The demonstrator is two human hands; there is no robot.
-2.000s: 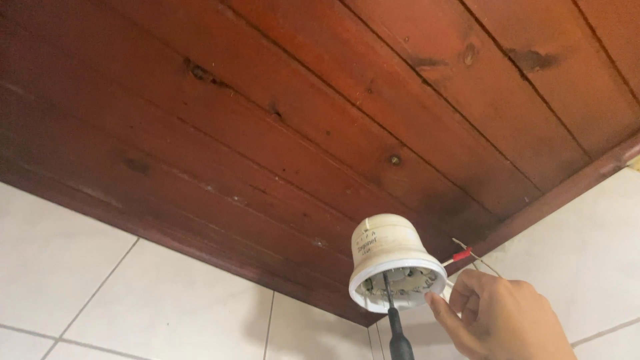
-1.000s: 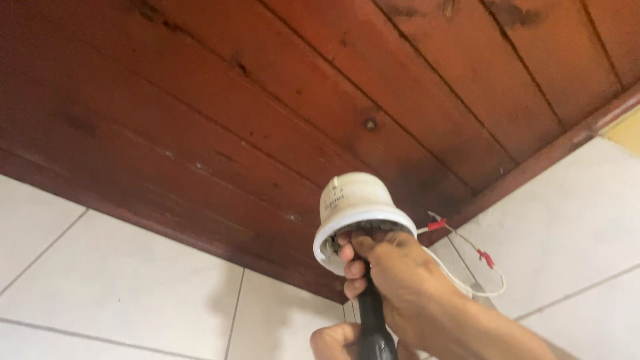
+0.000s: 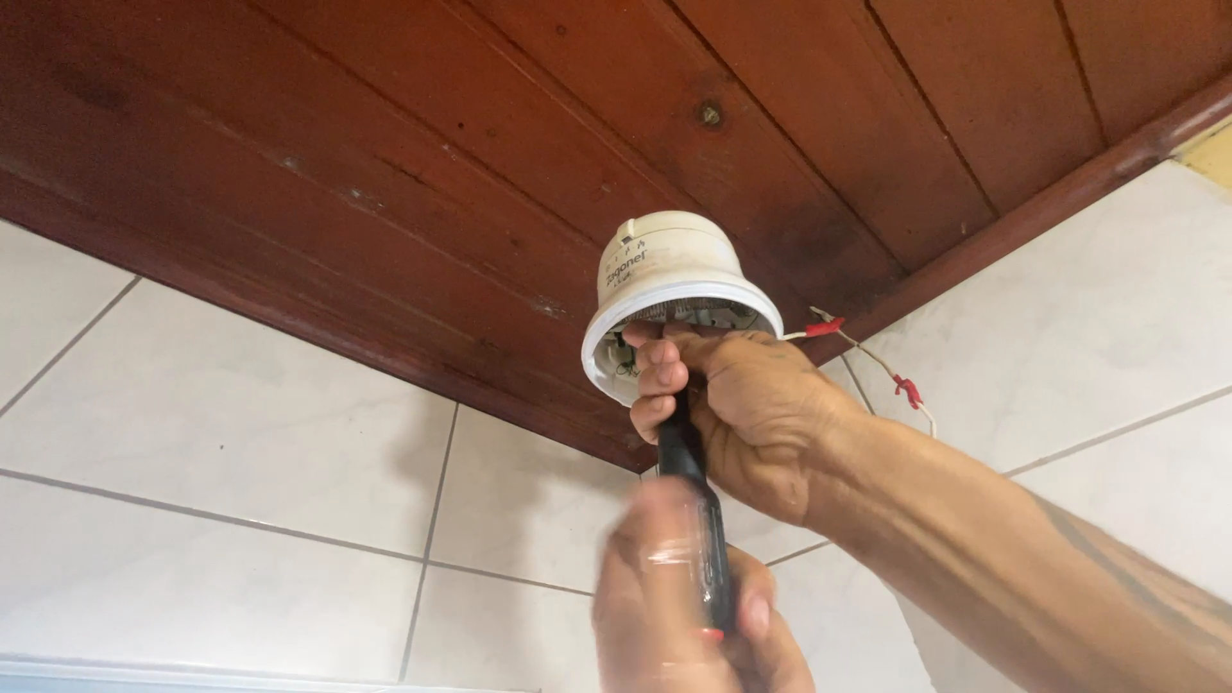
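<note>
A white electric shower head (image 3: 669, 265), its bottom off and a heating coil and inner parts showing, hangs under the wooden ceiling. My right hand (image 3: 751, 414) reaches up from the lower right, with its fingertips inside the rim and its fingers round the upper part of a black-handled screwdriver (image 3: 681, 452). Below it, my left hand (image 3: 674, 597), blurred, is wrapped round the screwdriver's handle. The screwdriver stands upright, pointing up into the housing; its tip is hidden by my right fingers. Pale wires with red tape joints (image 3: 907, 390) loop out to the right of the housing.
Reddish-brown ceiling boards (image 3: 481, 144) lie close above the shower head, with a wooden trim (image 3: 1001, 231) along the wall. White tiled walls (image 3: 241, 404) meet in a corner behind it. A pale horizontal edge (image 3: 192, 671) crosses the lower left.
Two seconds ago my right hand was at the wires beside the rim; it is now at the opening, on the screwdriver. My left hand has come into view on the handle.
</note>
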